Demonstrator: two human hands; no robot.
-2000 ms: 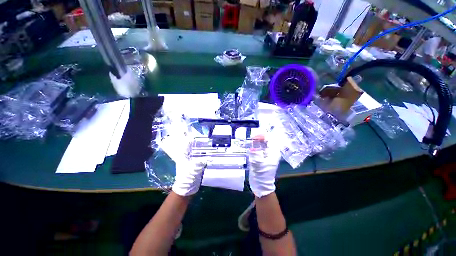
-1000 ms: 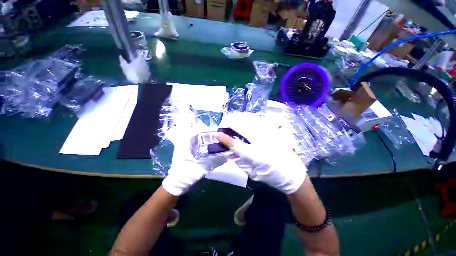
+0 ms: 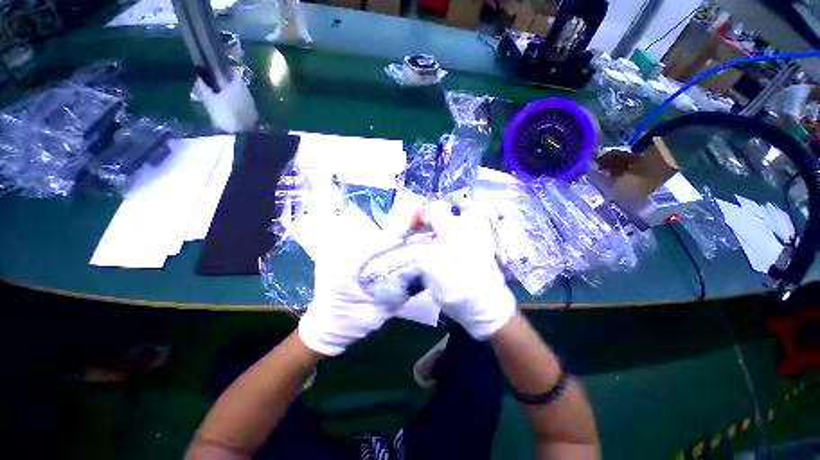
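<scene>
My left hand [image 3: 346,301] and my right hand [image 3: 467,269], both in white gloves, meet over the white papers near the bench's front edge. They hold a small clear housing part [image 3: 388,269] between them, with a small dark spot at its lower right. The glare and the gloves hide most of the part. My right hand lies partly over it from the right; its fingertips are overexposed. A clear plastic bag [image 3: 286,211] lies crumpled to the left of my hands.
A long black sheet [image 3: 247,202] lies on white papers [image 3: 164,202] at left. Bagged parts lie at far left [image 3: 67,135] and right [image 3: 575,229]. A purple-rimmed fan [image 3: 550,139], open cardboard box [image 3: 643,175] and black hose [image 3: 764,135] stand at right. A metal post [image 3: 202,40] rises at back left.
The wide housing with the dark bar, held by both hands two seconds ago, is now mostly covered. My right hand has moved over the part, and its forearm has swung right. The view has shifted.
</scene>
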